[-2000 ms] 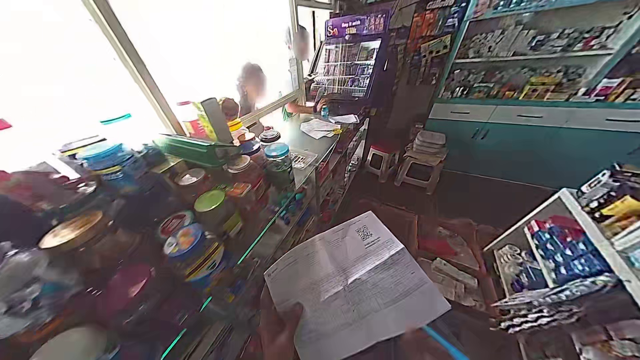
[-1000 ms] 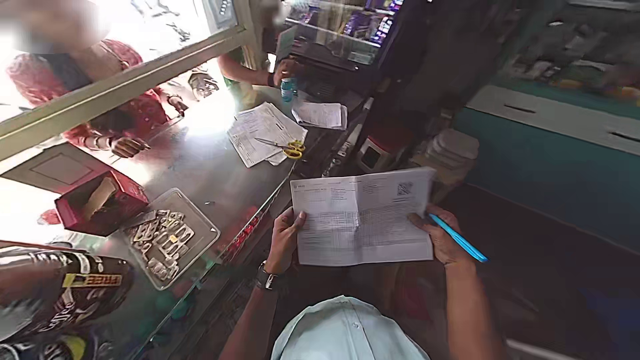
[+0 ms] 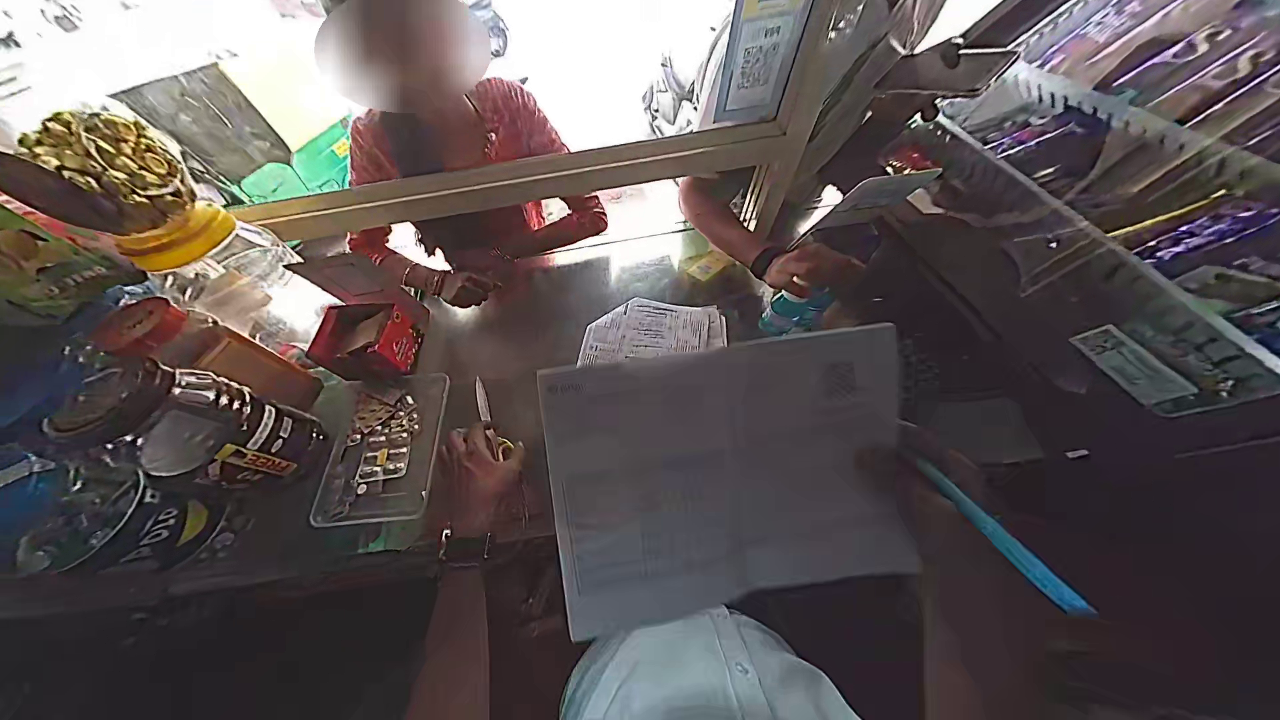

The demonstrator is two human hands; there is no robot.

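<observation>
In my right hand (image 3: 935, 490) is a printed paper sheet (image 3: 730, 490) with a fold down its middle, together with a blue pen-like stick (image 3: 1005, 545). My left hand (image 3: 482, 480), with a dark-strapped watch at the wrist, grips yellow-handled scissors (image 3: 500, 447) over the glass counter, blades pointing away from me. A clear plastic tray (image 3: 435, 450) of blister packs and small items lies just left of that hand. Beyond the sheet rests a stack of printed papers (image 3: 655, 325), partly hidden by it.
An opened red box (image 3: 370, 338) stands behind the tray. Jars crowd the left, including one with a yellow lid (image 3: 180, 238). A window frame (image 3: 520, 185) crosses the counter's far side; a person in red leans there. Another person's hand (image 3: 815, 268) is by a teal bottle (image 3: 795, 310). A display rack (image 3: 1100, 210) stands right.
My left hand has let go of the sheet and taken hold of the scissors, which lay on the papers one second ago. The right hand still holds the sheet. The view has turned left.
</observation>
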